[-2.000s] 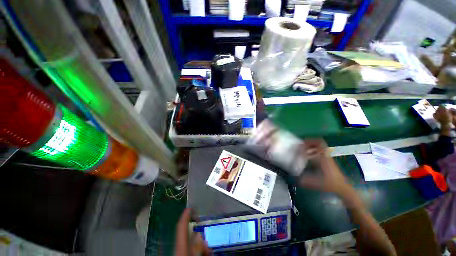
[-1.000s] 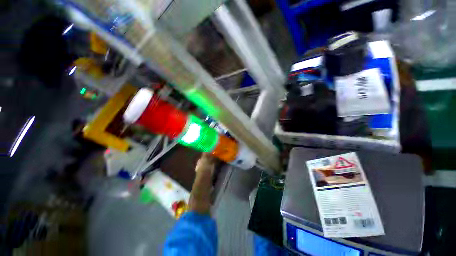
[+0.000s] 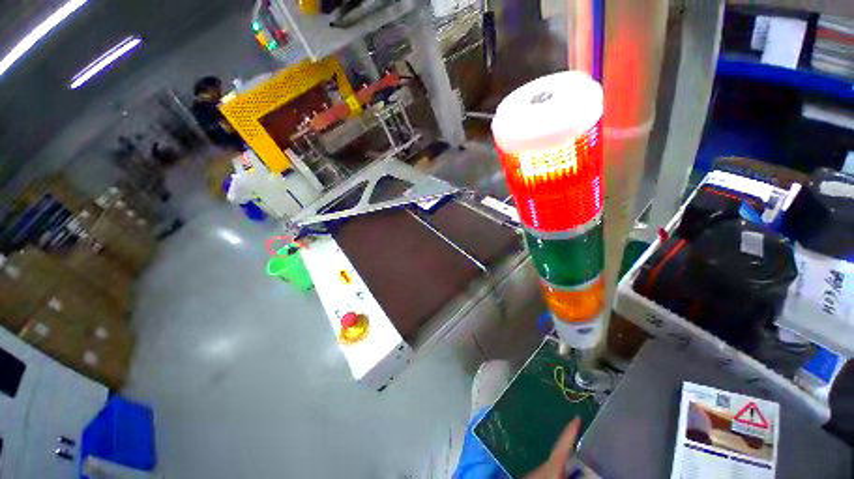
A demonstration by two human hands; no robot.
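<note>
A white printed pack (image 3: pixel 728 457) with a photo and a red warning triangle lies on the grey plate of the bench scale (image 3: pixel 629 412), cut off by the lower edge. My left hand (image 3: pixel 560 453) is at the scale's left side, low in the picture. Only a finger or so shows and the rest is cut off, so I cannot tell whether it holds anything. My right hand is not in view. The scale's display is out of the picture.
The stack light (image 3: pixel 562 206), lit red, stands left of the scale. Further left are the brown infeed belt (image 3: pixel 412 267), a metal bracket (image 3: pixel 375 192) and an emergency stop (image 3: pixel 352 323). An open carton (image 3: pixel 726 341) with black items is behind the scale. A person (image 3: pixel 211 110) stands far back.
The view has swung left, bringing the infeed belt into clear sight. The stack light went from green to red. The hand that reached left is no longer there; a hand is beside the scale.
</note>
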